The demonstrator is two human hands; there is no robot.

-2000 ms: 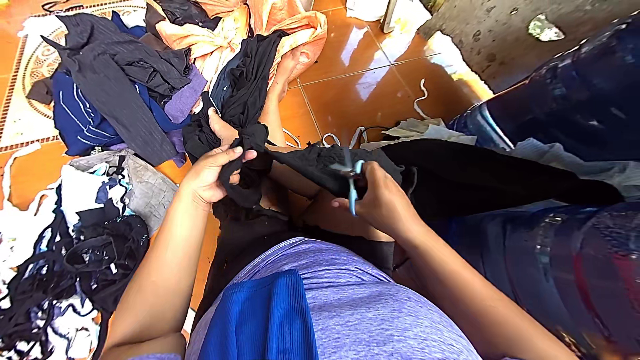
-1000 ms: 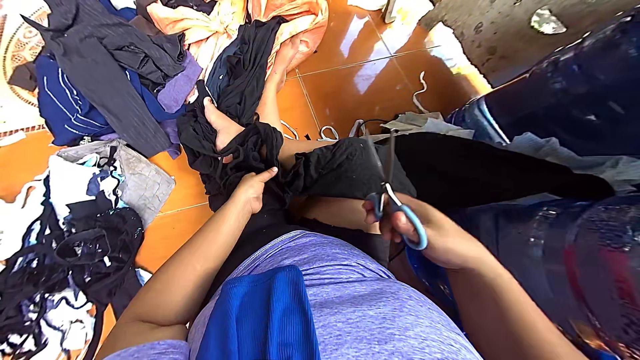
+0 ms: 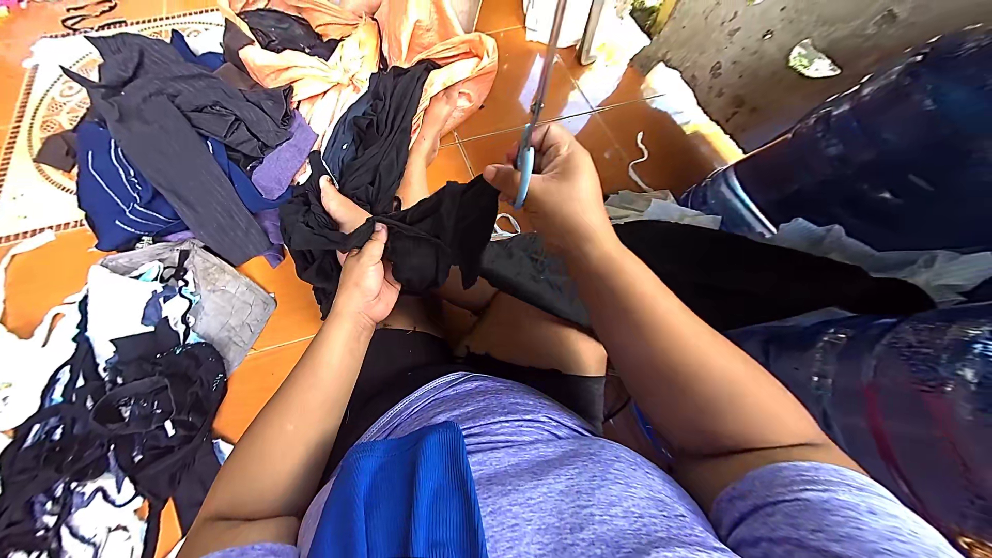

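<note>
My left hand (image 3: 367, 280) pinches a bunched piece of black cloth (image 3: 434, 240) between thumb and fingers, over my lap. My right hand (image 3: 554, 182) holds scissors with light blue handles (image 3: 525, 167), their blades pointing up and away from me. The thumb and a finger of that same hand touch the upper right corner of the black cloth. Under it, a dark grey piece of cloth (image 3: 531, 271) lies over my leg. Part of the black cloth hangs around my foot at the left.
Dark garments (image 3: 186, 116) lie heaped on a patterned mat at upper left. Below them, black and white scraps (image 3: 147, 395) cover a grey woven container (image 3: 232, 302). An orange cloth (image 3: 457, 58) is ahead. Large dark blue containers (image 3: 868, 147) and black cloth (image 3: 744, 271) are at right.
The right hand with the scissors has moved up and forward, from beside my lap to the black cloth's corner. The left hand has lifted part of the cloth, which now stretches between both hands.
</note>
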